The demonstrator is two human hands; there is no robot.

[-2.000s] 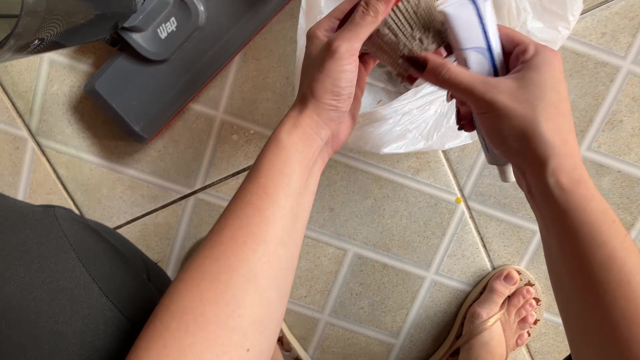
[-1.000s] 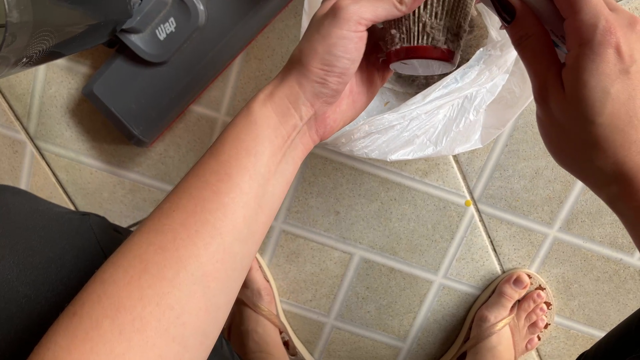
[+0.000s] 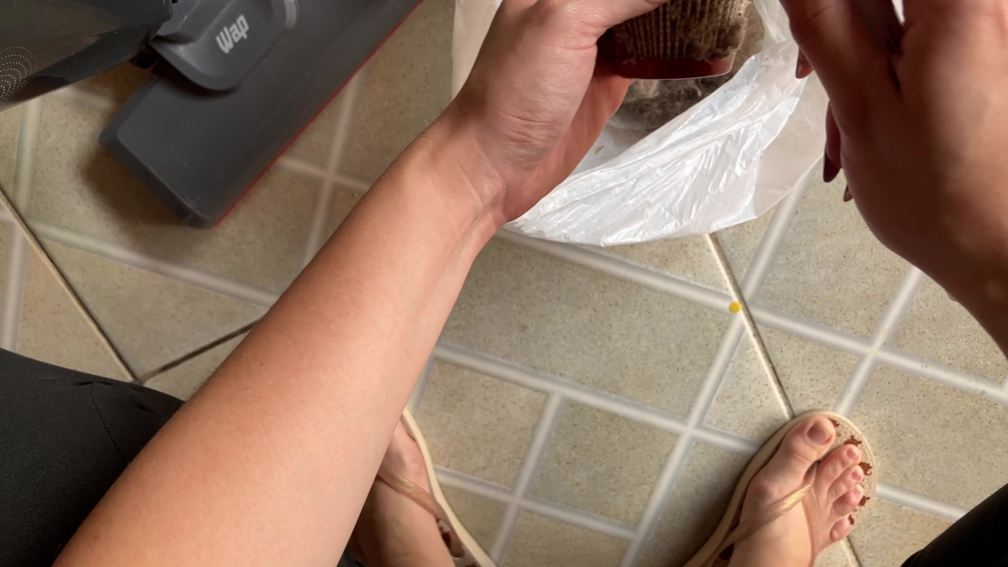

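My left hand point(image 3: 543, 102) grips a dusty pleated vacuum filter point(image 3: 677, 35) with a dark red rim, at the top of the view. Under the filter lies a white plastic bag point(image 3: 669, 181), its mouth spread and grey dust and lint point(image 3: 661, 102) inside. To the right of the filter is my right hand point(image 3: 906, 102), its back towards the camera and its fingers bent. What it holds is mostly hidden behind the hand and cut off by the top edge of the view.
A dark grey Wap vacuum floor head point(image 3: 260, 102) rests on the tiled floor point(image 3: 583, 315) at upper left, beside a dark glossy part point(image 3: 71, 39). My sandalled feet point(image 3: 795, 488) are at the bottom. A small yellow spot point(image 3: 735, 307) marks the tiles.
The filter has turned so that its red rim shows below. My right hand has moved up and right, away from the filter; the white and blue tube seen in it earlier is now hidden.
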